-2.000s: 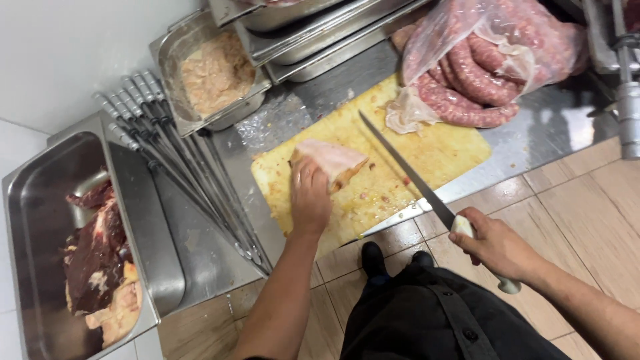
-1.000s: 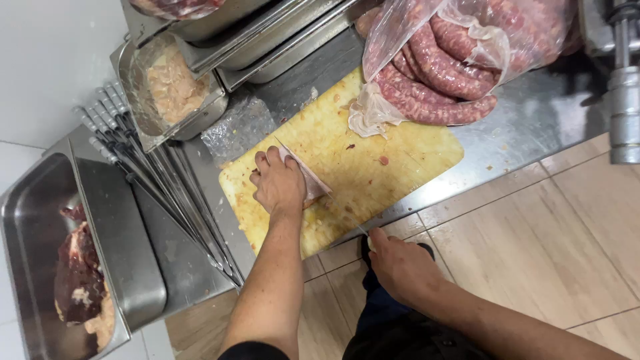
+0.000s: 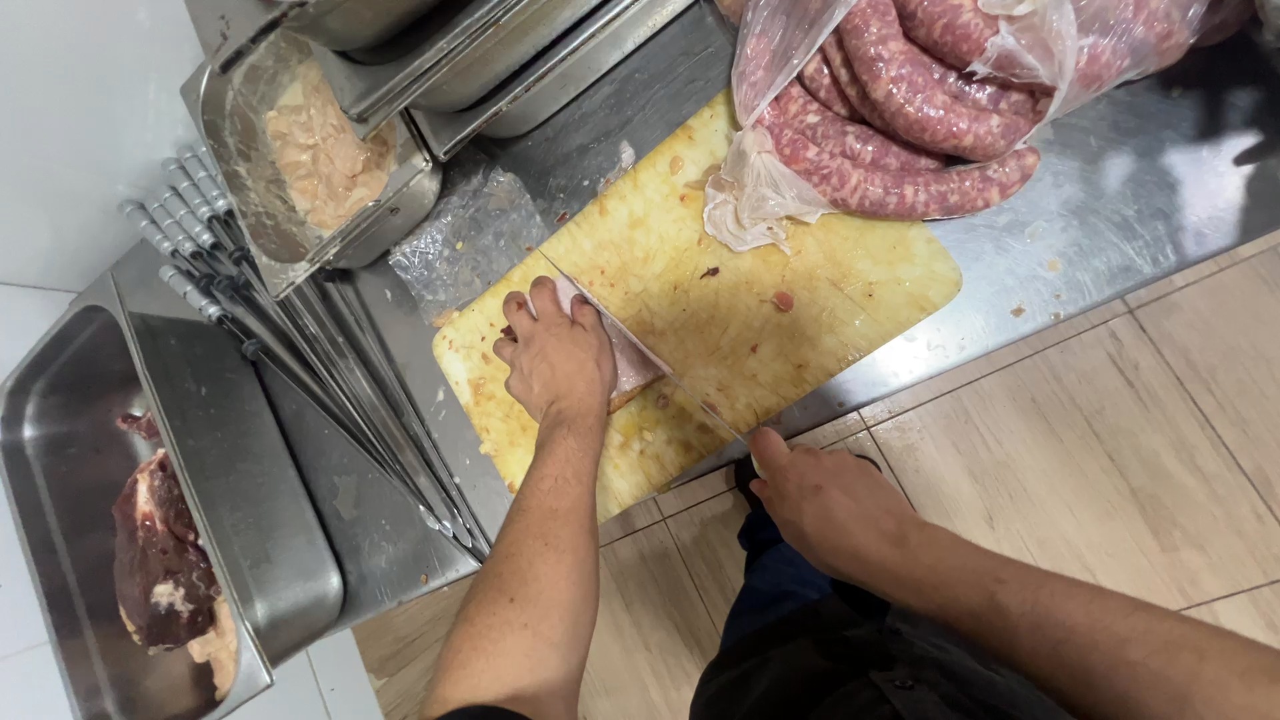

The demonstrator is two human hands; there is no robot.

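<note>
On the yellow cutting board (image 3: 800, 300) lies a pale piece of meat (image 3: 628, 362), partly hidden beneath my left hand (image 3: 560, 355), which presses it down with bent fingers. My right hand (image 3: 825, 500) grips the handle of a long knife (image 3: 652, 355). The blade is seen nearly edge-on and runs diagonally along the right side of the meat; whether it has entered the meat I cannot tell. Small scraps dot the board. Thick raw sausages (image 3: 900, 185) in a clear plastic bag rest over the board's far right part.
Metal skewers (image 3: 330, 360) with ringed handles lie left of the board. Beyond them, a steel pan (image 3: 225, 130) holds pale meat pieces. A deep steel pan (image 3: 240, 460) at left contains dark red meat (image 3: 165, 560). Clear plastic film (image 3: 465, 235) touches the board's far left area. More steel pans stand behind.
My right hand has brought the knife leftward, from beside the meat to along it. My left hand stays on the meat, which now lies turned differently. The view has shifted closer.
</note>
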